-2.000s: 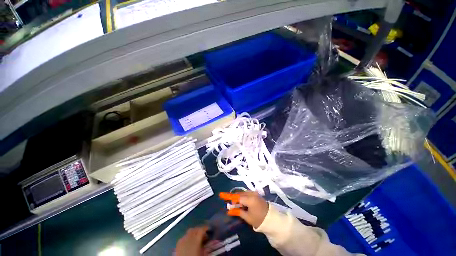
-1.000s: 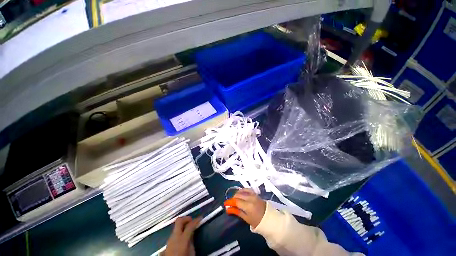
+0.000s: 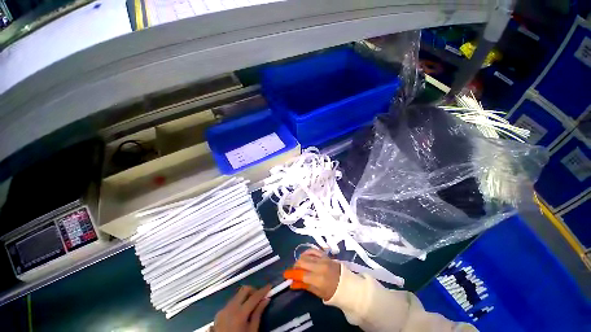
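Observation:
My left hand is at the bottom edge, partly cut off, with its fingers on a white sleeve. My right hand, with orange finger cots, is closed on the other end of the same sleeve. The sleeve spans the short gap between my hands. A stack of white sleeves lies to the left on the green mat. A white tape tangle lies beyond my right hand. Banded sleeves lie below my hands at the bottom edge.
A shiny plastic bag is at right, with thin white strips behind it. A small blue tray, a large blue bin and a beige parts tray are at the back. A scale is far left. A lower blue bin holds short white pieces.
Two seconds ago my hands were apart, and no sleeve showed clearly between them. A second ago a sleeve ran between them. Now they are closer together on it, with less sleeve showing.

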